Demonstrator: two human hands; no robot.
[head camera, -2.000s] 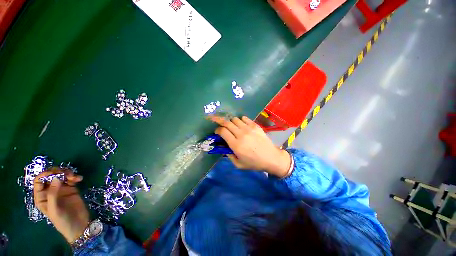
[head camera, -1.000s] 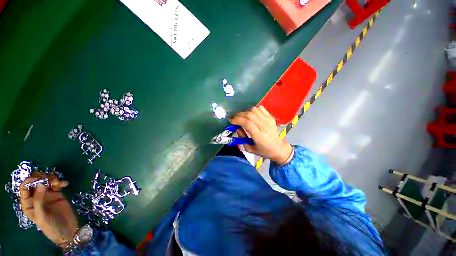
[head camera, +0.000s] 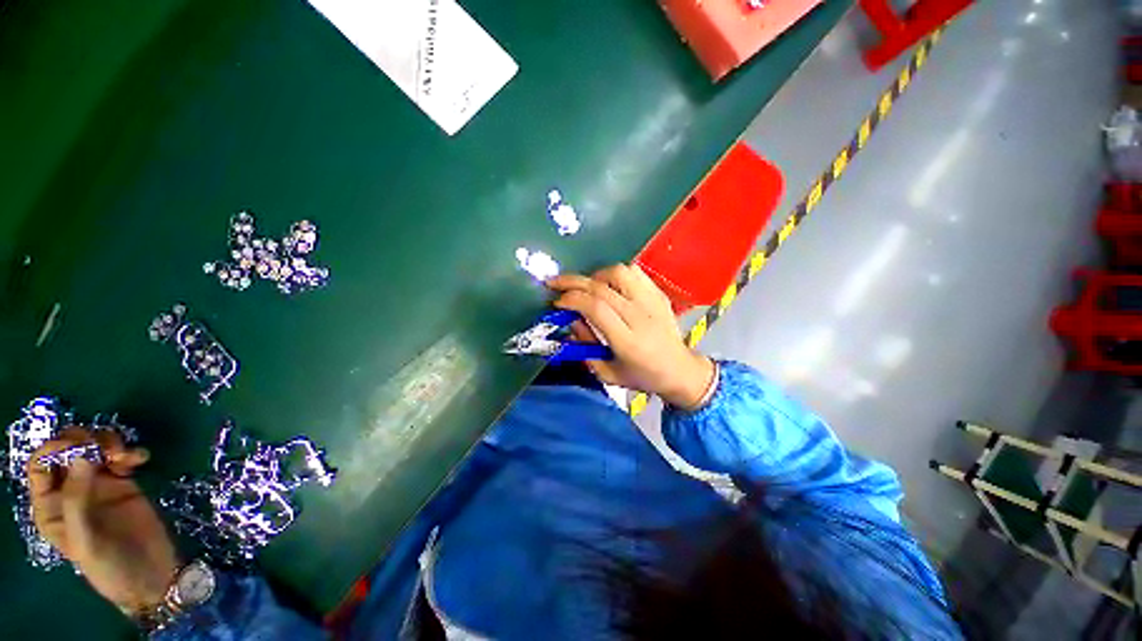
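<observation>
My right hand (head camera: 632, 333) is closed around the side cutters (head camera: 542, 338), whose blue handles show and whose silver jaws point left. Its fingertips are close to a small cluster of cut parts (head camera: 539, 263); touching cannot be told. Another small cluster (head camera: 562, 213) lies just beyond. My left hand (head camera: 98, 517) holds a small silvery frame piece (head camera: 69, 456) between thumb and fingers, over the pile of uncut frames (head camera: 36, 432), which it partly covers. A larger cluster of cut parts (head camera: 267, 256) and a single frame with parts (head camera: 203, 356) lie on the green bench.
A tangled pile of empty runners (head camera: 257, 488) lies right of my left hand. A white card (head camera: 438, 63) lies at the far side. A red-orange tray (head camera: 733, 38) sits at the bench edge. A red stool (head camera: 720, 219) and a metal frame rack (head camera: 1052, 507) stand on the floor.
The view has shifted, moving the bench items left in the picture. The small cluster near my right fingers has turned a little. My left hand stays at the uncut pile; both hands keep their hold.
</observation>
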